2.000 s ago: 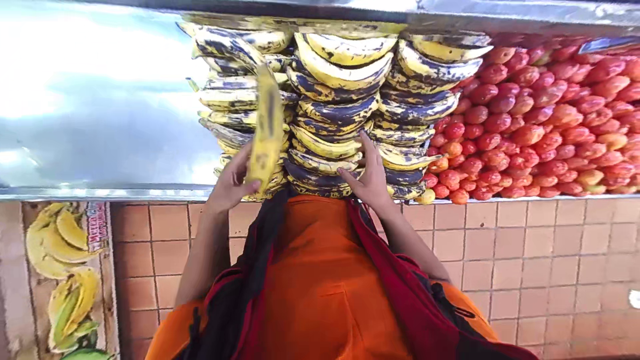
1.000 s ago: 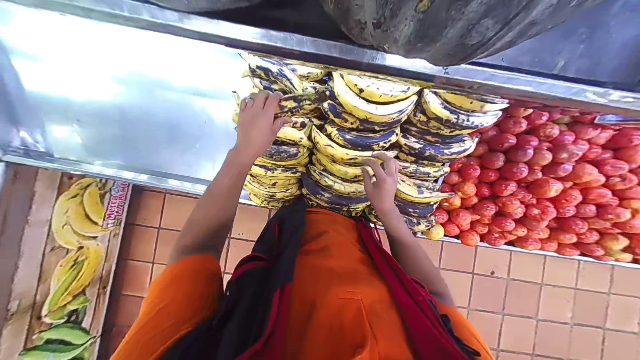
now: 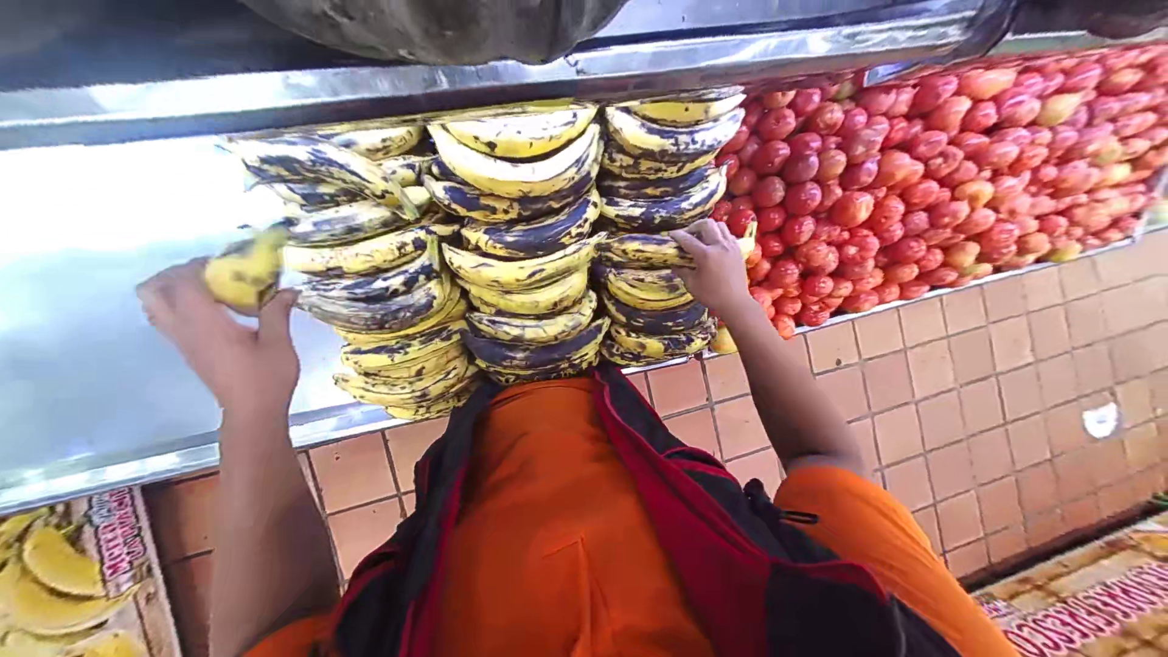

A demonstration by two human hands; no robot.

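Note:
My left hand (image 3: 224,338) holds a yellow plantain (image 3: 245,272), seen nearly end-on and blurred, just left of the stacked rows. With its fingertips my right hand (image 3: 716,265) touches a dark-spotted plantain (image 3: 643,249) in the right-hand row; whether it grips the fruit I cannot tell. Yellow and blackened plantains lie in three stacked rows between my hands, with a middle row (image 3: 529,269) and a left row (image 3: 374,301).
Red tomatoes (image 3: 849,210) are heaped right of the plantains. A metal counter (image 3: 109,365) extends at the left, below a metal ledge (image 3: 274,100). Printed boxes with banana pictures (image 3: 64,584) stand at the lower left. Tiled floor (image 3: 985,401) lies in front.
My left hand has moved left, off the left row, and now has a plantain in it. My right hand has gone from the middle row to the right row.

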